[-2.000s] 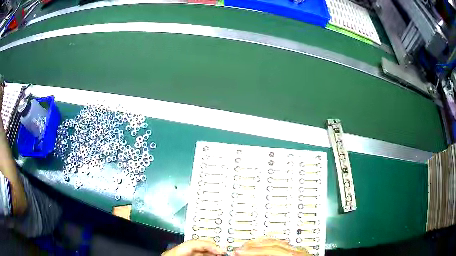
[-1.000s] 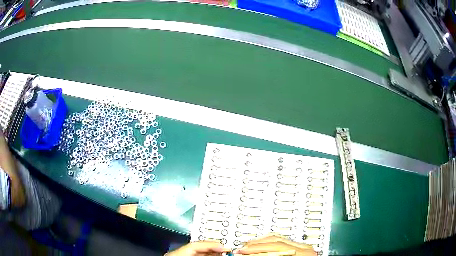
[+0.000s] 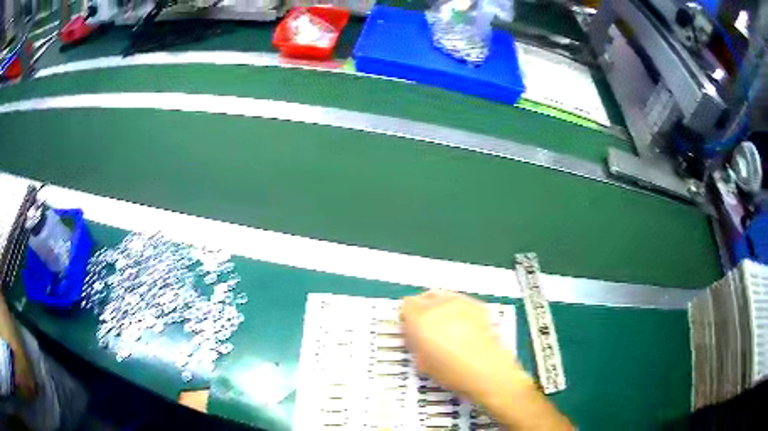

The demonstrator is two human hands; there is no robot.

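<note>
A white slotted parts tray [image 3: 320, 370] lies in front of me on the green bench, with thin dark and gold pieces in its slots. My right hand [image 3: 455, 341] is over the upper middle of the tray, reaching in from the lower right, with its fingers bent down at the slots. It is blurred and its fingertips are hidden, so I cannot tell whether it holds anything. My left hand is not in view. A loose pile of small silver rings [image 3: 160, 295] lies left of the tray.
A narrow strip fixture [image 3: 540, 324] lies right of the tray. Stacked trays [image 3: 720, 345] stand far right. A blue bin [image 3: 61, 286] with a bottle is at left, beside a person's arm [image 3: 17, 349]. Across the belt are a red bin [image 3: 295, 46] and a blue tray [image 3: 387, 50] with a bag.
The view has tilted up. Both hands were together at the bottom edge; my right hand has moved up over the tray, and my left hand has gone out of view.
</note>
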